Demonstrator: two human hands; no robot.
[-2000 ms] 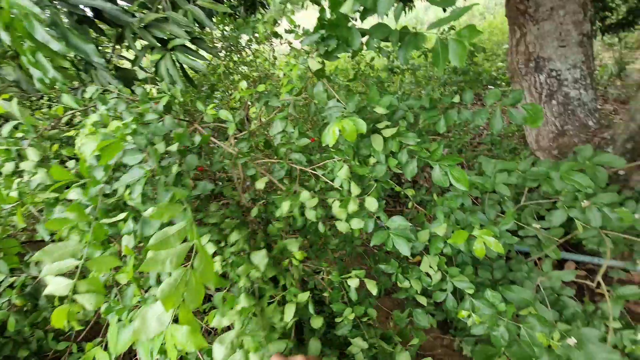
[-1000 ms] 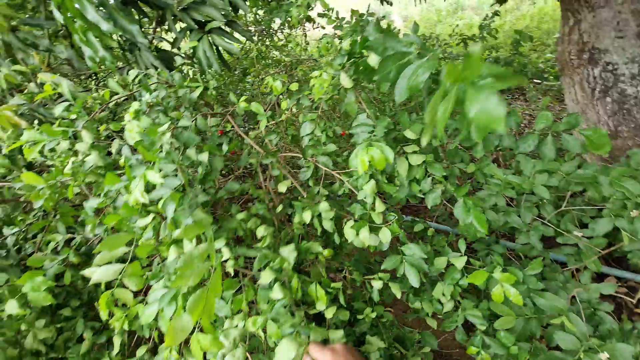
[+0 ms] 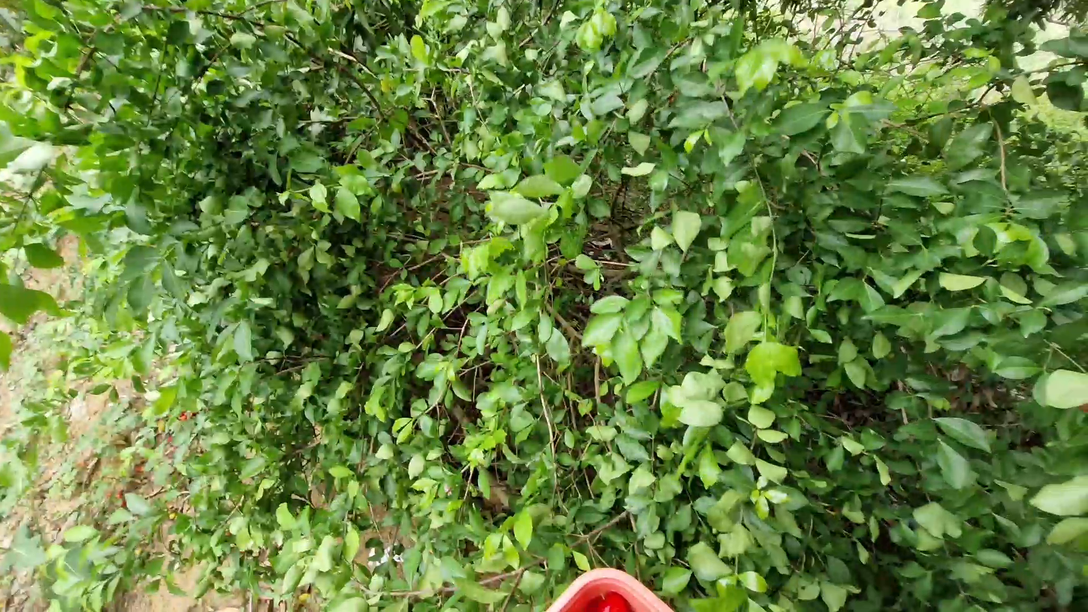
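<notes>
Neither my left hand nor my right hand is in the frame. At the bottom edge, right of the middle, the rim of a red plastic container [image 3: 605, 576] shows, with a glossy red fruit [image 3: 612, 603] inside it; the rest of the container is cut off, and what holds it is hidden. A dense leafy green bush [image 3: 629, 340] fills most of the view behind and above the container. Small red fruits [image 3: 185, 416] show low on the bush's left side, too small to make out well.
Bare brown soil [image 3: 51, 374] lies along the left edge, with small red spots near the lower foliage. Thin branches [image 3: 544, 399] cross the middle of the bush. Leaves hang close on both sides. Brighter grass shows behind at the upper right.
The view has swung strongly, and the tree trunk and blue pipe are out of sight. Part of a hand at the bottom edge is gone from view; the red container with fruit has come in there.
</notes>
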